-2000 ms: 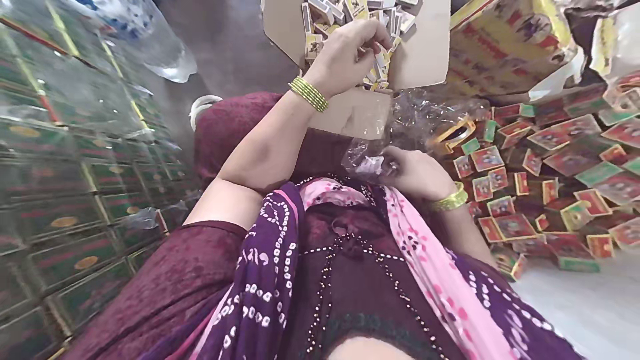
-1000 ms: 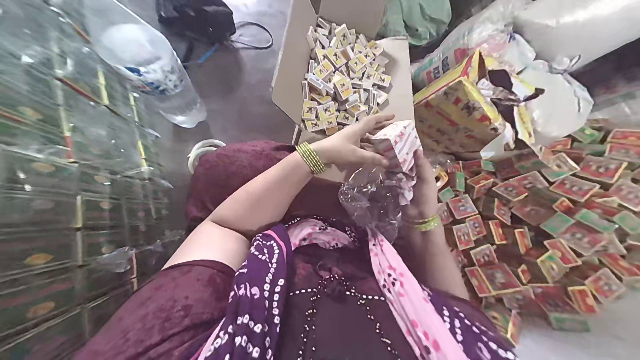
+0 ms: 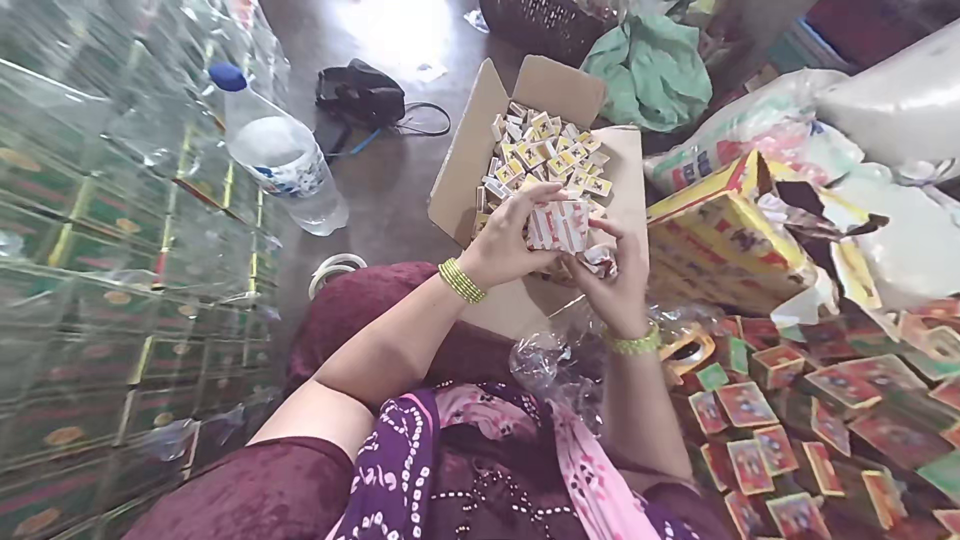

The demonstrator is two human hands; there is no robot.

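Observation:
Both my hands hold a small bundle wrapped in white paper with red print (image 3: 559, 226) over the near part of an open cardboard box (image 3: 469, 150). My left hand (image 3: 510, 232) grips its left side, with the fingers over its top edge. My right hand (image 3: 619, 277) holds the lower right corner, where crumpled wrapping paper (image 3: 600, 260) sticks out. Many small yellow and white matchbox-like boxes (image 3: 561, 163) lie loose in the carton beyond. Clear plastic film (image 3: 541, 360) lies below my right hand, near my lap.
Stacked, film-wrapped green packs (image 3: 90, 337) line the left side. A plastic bottle with a blue cap (image 3: 281, 157) and a black bag (image 3: 361, 94) are at the upper left. On the right are a torn yellow carton (image 3: 739, 247), white sacks (image 3: 900, 97) and many scattered red and green boxes (image 3: 750, 465).
Two seconds ago my left hand was over the small boxes in the carton and my right hand near my lap with plastic film. Both hands now hold the paper-wrapped bundle, farther forward than one second ago.

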